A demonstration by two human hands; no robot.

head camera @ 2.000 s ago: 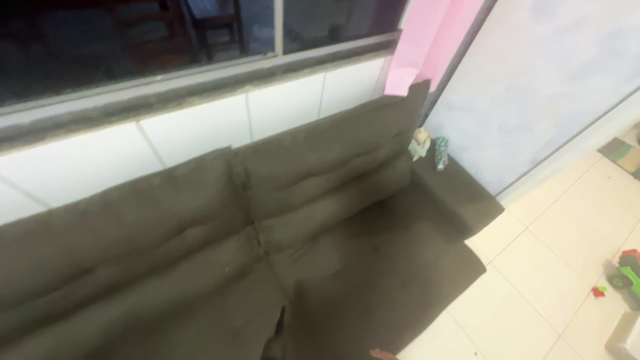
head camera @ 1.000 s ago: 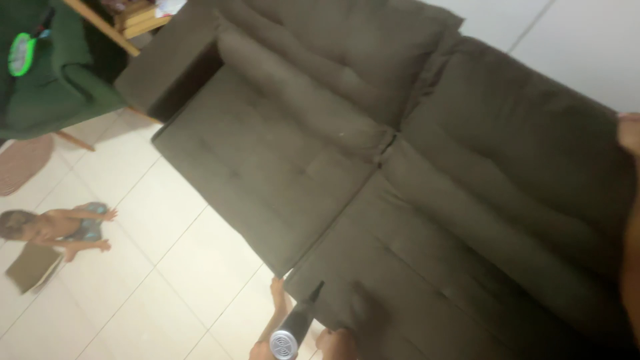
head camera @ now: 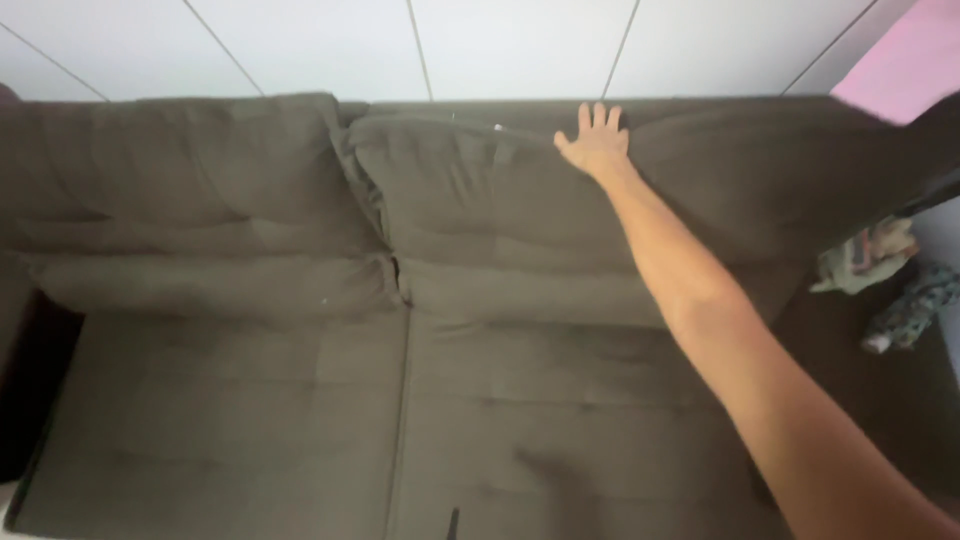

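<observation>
My right hand (head camera: 598,146) lies palm down with fingers spread on the top of the backrest cushion (head camera: 495,195) of a dark grey-brown sofa, just below the tiled wall. It holds nothing. The bare forearm reaches in from the lower right corner across the seat. My left hand is outside the view. At the bottom edge, over the sofa seat (head camera: 300,435), the narrow dark tip (head camera: 454,523) of a tool pokes in; the rest of it is cut off. A shadow falls on the seat beside it.
Crumpled cloths (head camera: 866,255) and a patterned cloth item (head camera: 911,307) lie on the sofa's right armrest (head camera: 847,390). A pink curtain (head camera: 907,64) hangs at the upper right. White wall tiles (head camera: 517,45) run behind the backrest. A seam divides the seat.
The view has swung considerably. My right hand now rests on the backrest top. The dark tool, showing its round silver end one second ago, now shows only its tip.
</observation>
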